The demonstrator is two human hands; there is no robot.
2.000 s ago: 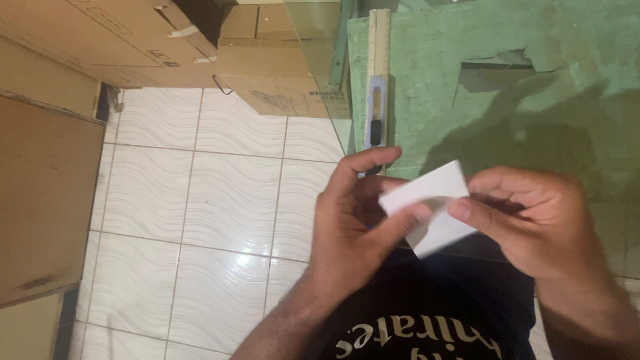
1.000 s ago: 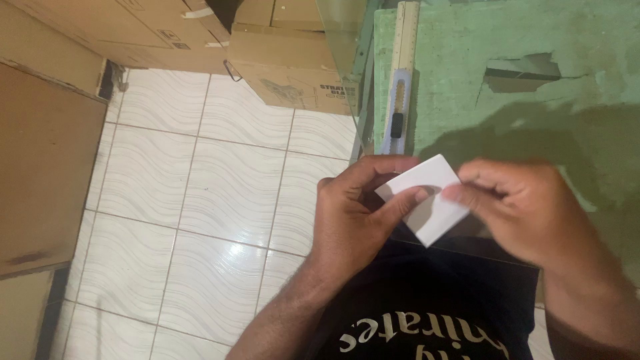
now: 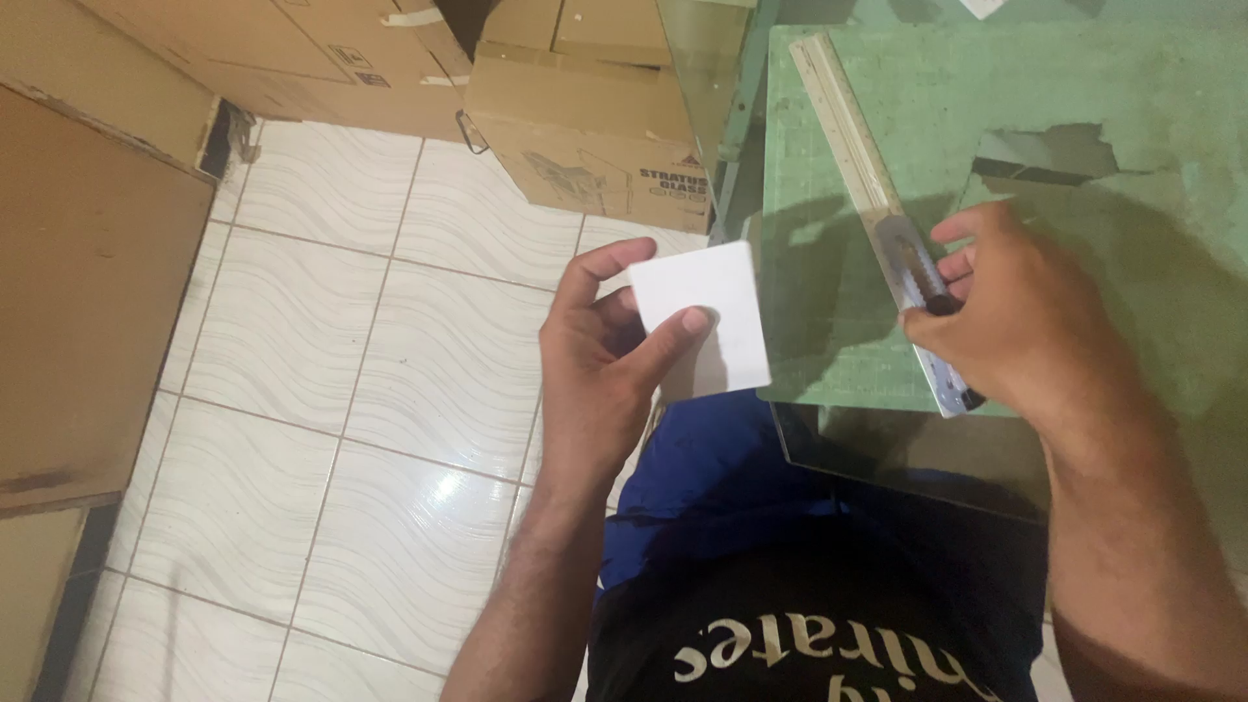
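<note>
My left hand (image 3: 609,361) holds a small stack or block of white square card (image 3: 717,292) by its edge, thumb on top, beside the table's near left corner. Over the green cutting mat (image 3: 829,322), my right hand (image 3: 1014,312) has its thumb and fingers around a utility knife (image 3: 912,263) with a grey body and black slider. The knife lies along a ruler (image 3: 843,122), which slants across the mat. Whether the fingers grip the knife alone or the ruler too, I cannot tell.
The mat has a torn patch (image 3: 1048,156) and rests on a glass tabletop (image 3: 907,453). Cardboard boxes (image 3: 595,127) stand on the tiled floor (image 3: 390,390) beyond the table's left side. A brown panel (image 3: 88,292) is at the far left. A white piece (image 3: 983,5) shows at the top edge.
My right hand has let go of the white card and moved right to the knife. The card stays in my left hand. The ruler and knife now lie at a slant; before, they were nearly upright in view.
</note>
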